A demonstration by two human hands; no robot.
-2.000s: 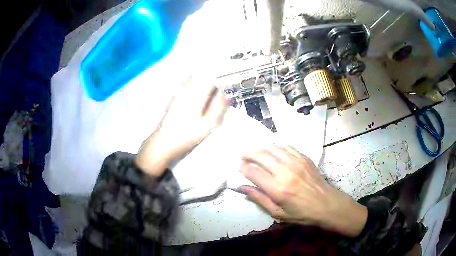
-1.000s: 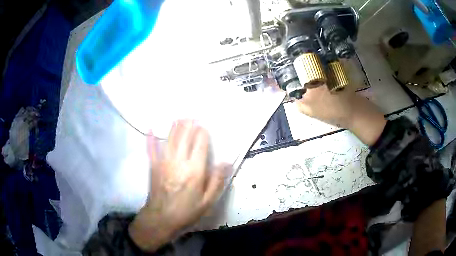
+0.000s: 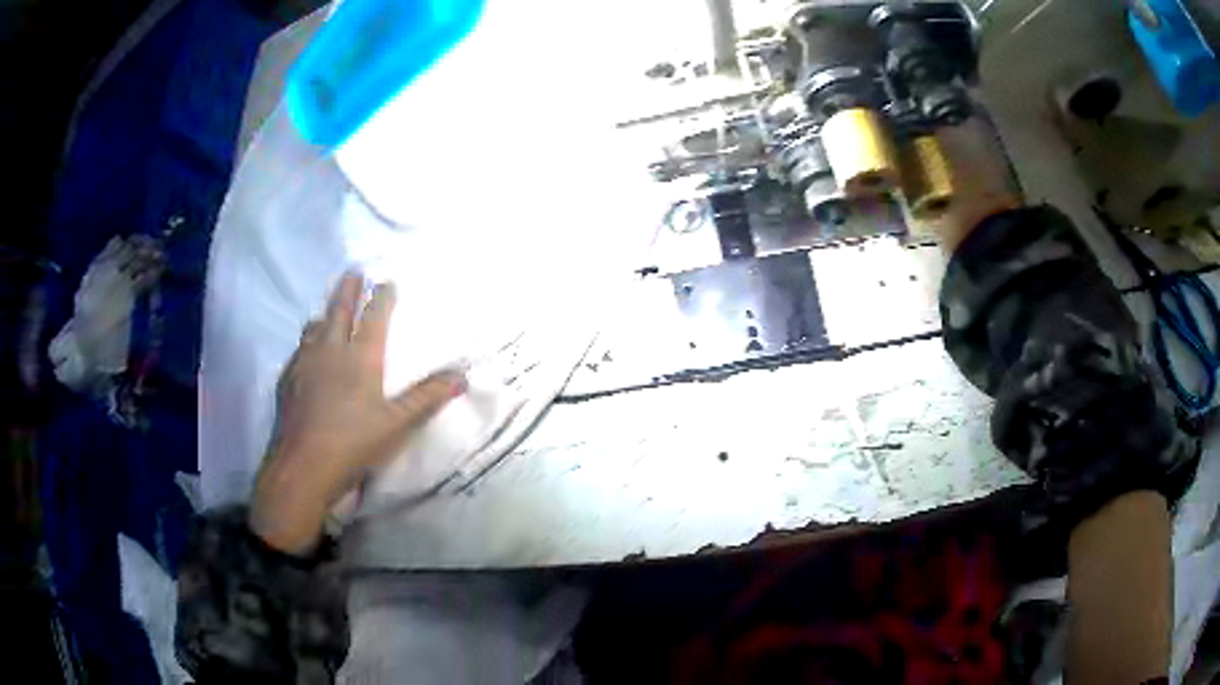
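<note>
White fabric lies over the left of the machine table, glared out near the needle area. My left hand lies flat on it with fingers spread. My right hand is reaching behind the gold ribbed rollers of the sewing machine's dark assembly; its fingers are hidden there. The steel needle plate and slide covers show bare below the needle area.
A blue lamp head hangs at upper left. Blue-handled scissors lie at the right edge. A blue clip is at upper right. White cloth hangs below the table's front edge.
The fabric has moved left, off the slide covers. My left hand has moved left with it. My right hand has gone from below the rollers to behind them.
</note>
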